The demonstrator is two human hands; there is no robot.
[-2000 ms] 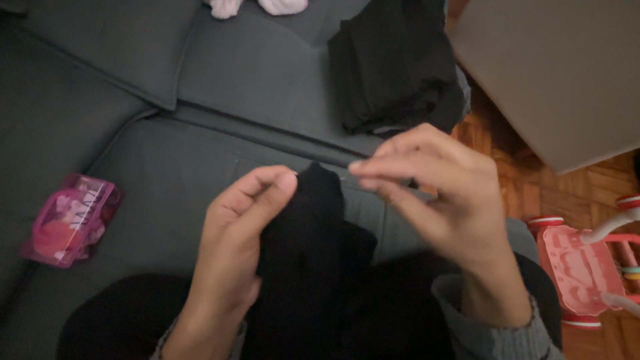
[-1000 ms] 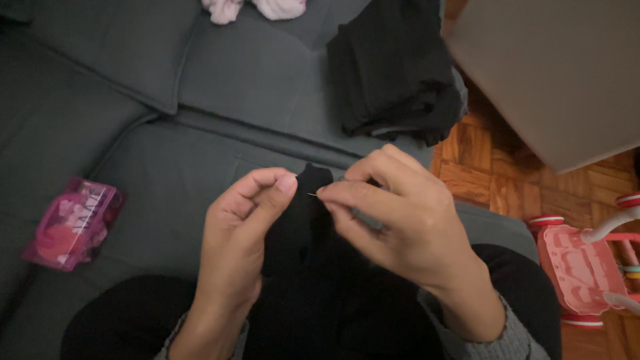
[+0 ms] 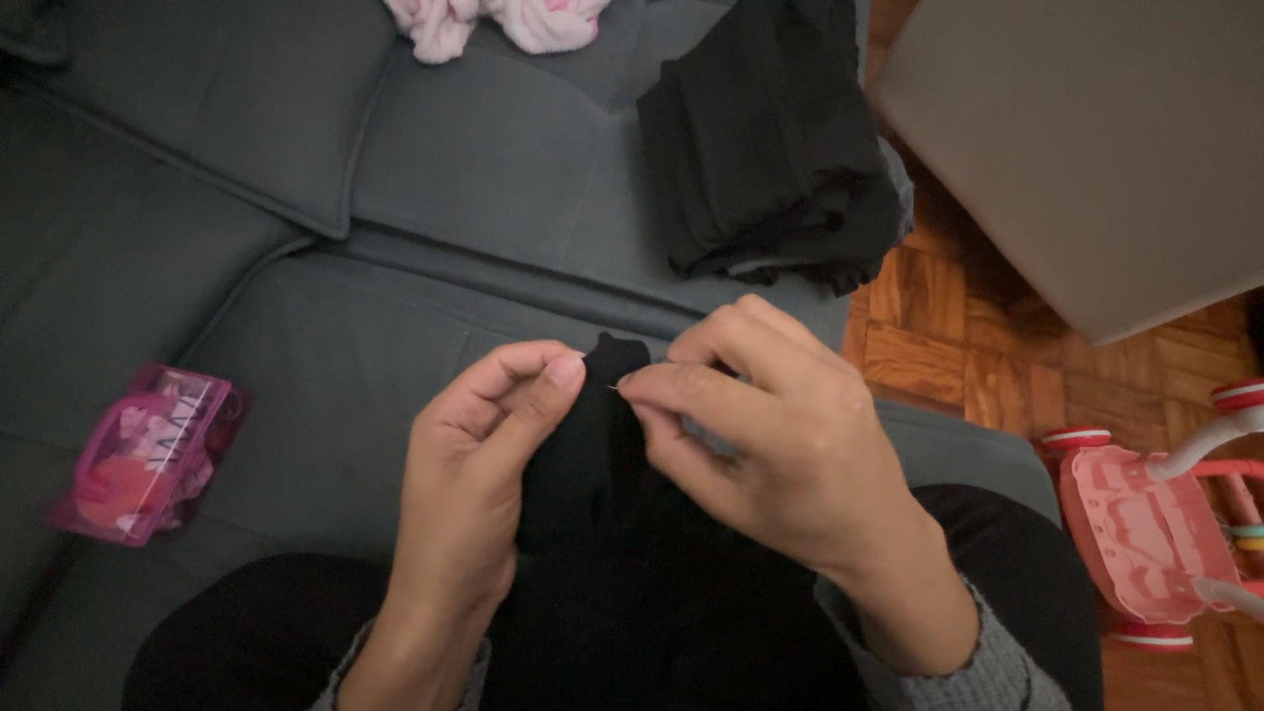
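Between thumb and fingers, my left hand [image 3: 484, 444] pinches the edge of a black cloth [image 3: 617, 360], which hangs down over my lap. My right hand [image 3: 770, 415] holds a thin sewing needle [image 3: 612, 387] between thumb and forefinger, its tip pointing left against the cloth. Both sets of fingertips are close together near the top of the cloth. No thread can be made out. The lower part of the cloth blends into my dark trousers.
A pink clear plastic case [image 3: 148, 454] lies on the dark grey sofa [image 3: 474, 178] at left. Folded black clothes [image 3: 770, 148] are stacked ahead, near pale pink fluffy fabric [image 3: 548, 20]. At right are a grey panel [image 3: 1086, 148] and a pink wheeled toy [image 3: 1145, 533] on the parquet floor [image 3: 918, 316].
My right hand was raised to the right of the cloth two seconds ago; it has come down and left to the cloth's edge with the needle. My left hand has stayed nearly still.
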